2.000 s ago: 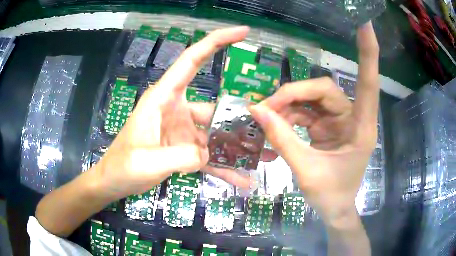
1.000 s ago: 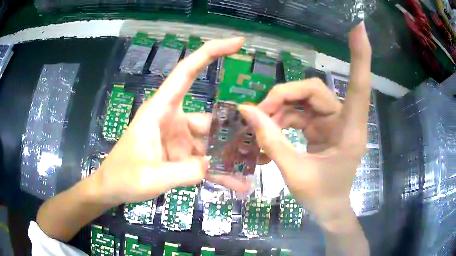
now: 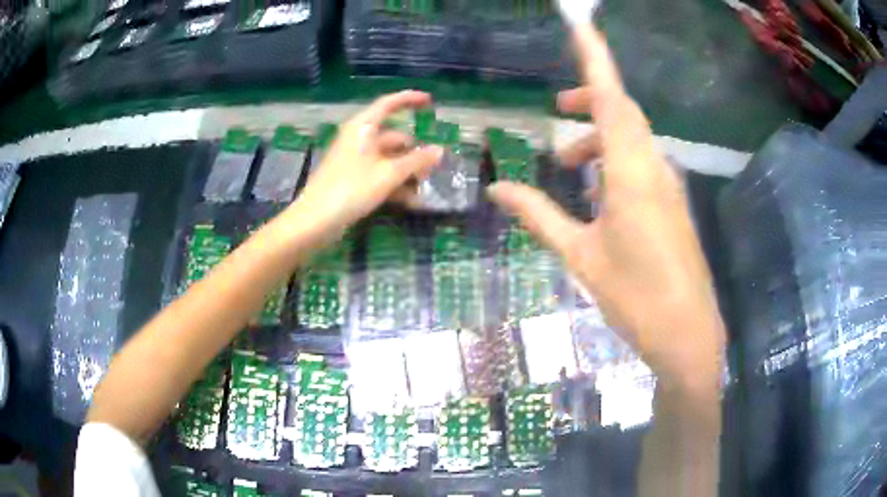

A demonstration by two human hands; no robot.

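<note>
My left hand (image 3: pixel 365 165) is over the far row of the tray, fingers around the left side of a circuit board (image 3: pixel 452 184). The board's lower part is silver-grey and its top is green; my fingers partly hide it. I cannot tell if it lies fully in its pocket. My right hand (image 3: pixel 622 223) is open to the right of the board, blurred, with thumb and fingers apart. A small white piece (image 3: pixel 579 10) is on its raised fingertip at the top edge. Grey-covered boards (image 3: pixel 280 175) lie at the far left of the tray.
Uncovered green boards (image 3: pixel 321 413) lie in the nearer rows. A glossy dome carrier sheet (image 3: pixel 404 374) lies across the tray's middle; another sheet (image 3: pixel 92 301) is at left. Stacked dark trays (image 3: pixel 195 49) stand beyond the pale strip (image 3: pixel 126 131). Shiny plastic (image 3: pixel 836 291) is at right, red cables (image 3: pixel 788 49) upper right.
My left hand has moved away from me to the far row with the board. My right hand has let go of it and opened, and a white piece now shows on its fingertip. The view has shifted.
</note>
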